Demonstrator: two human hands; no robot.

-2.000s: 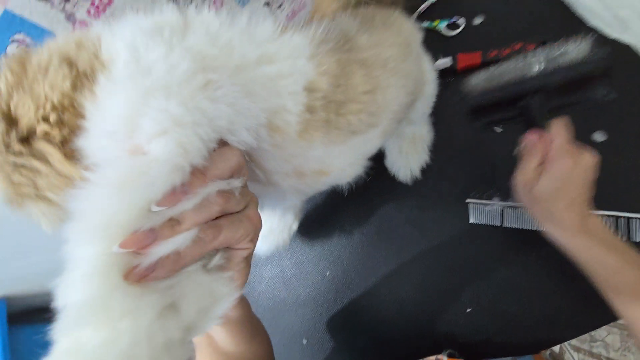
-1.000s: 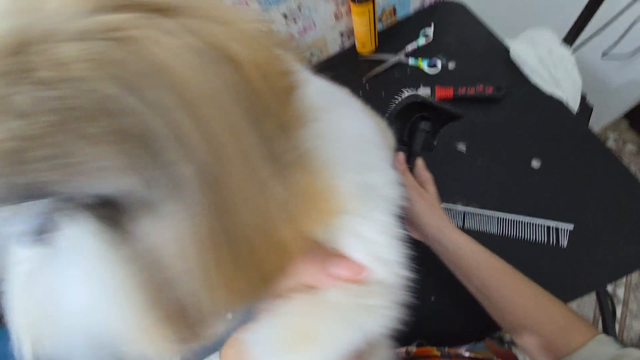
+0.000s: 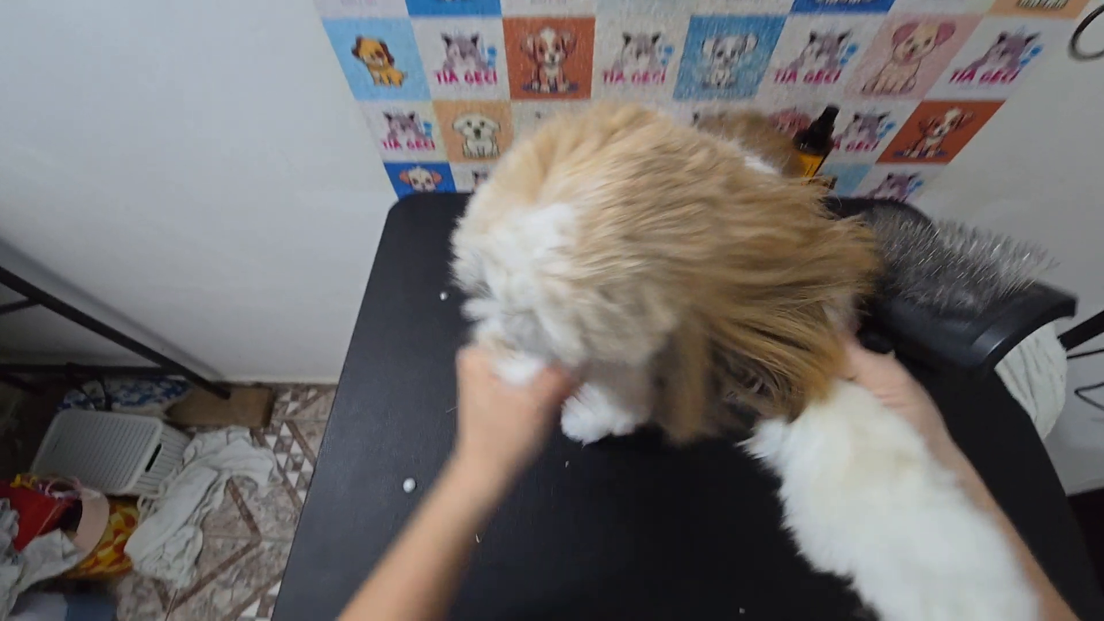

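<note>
A long-haired tan and white dog point(image 3: 690, 233) stands on a black grooming table point(image 3: 535, 535), its face turned down to the left and blurred. My left hand point(image 3: 513, 401) closes on the white fur at its muzzle. Behind the ear hair, my right hand point(image 3: 888, 379) is partly hidden, with the dog's white foreleg or body fur lying along my forearm. A black slicker brush point(image 3: 957, 285) with metal pins shows just above that hand, pins upward; its handle is hidden, and it seems to be in the right hand.
An amber bottle with a black top point(image 3: 815, 142) stands behind the dog by the patterned wall covering. A white cloth point(image 3: 1035, 375) hangs at the table's right edge. On the floor at left lie a white plastic basket point(image 3: 112, 448) and crumpled cloths point(image 3: 207, 492). Small fluff tufts dot the table.
The view has swung widely to the left. My left hand, earlier on the dog's white fur, now holds its muzzle. The brush was over the table at right and is now beside the dog's head.
</note>
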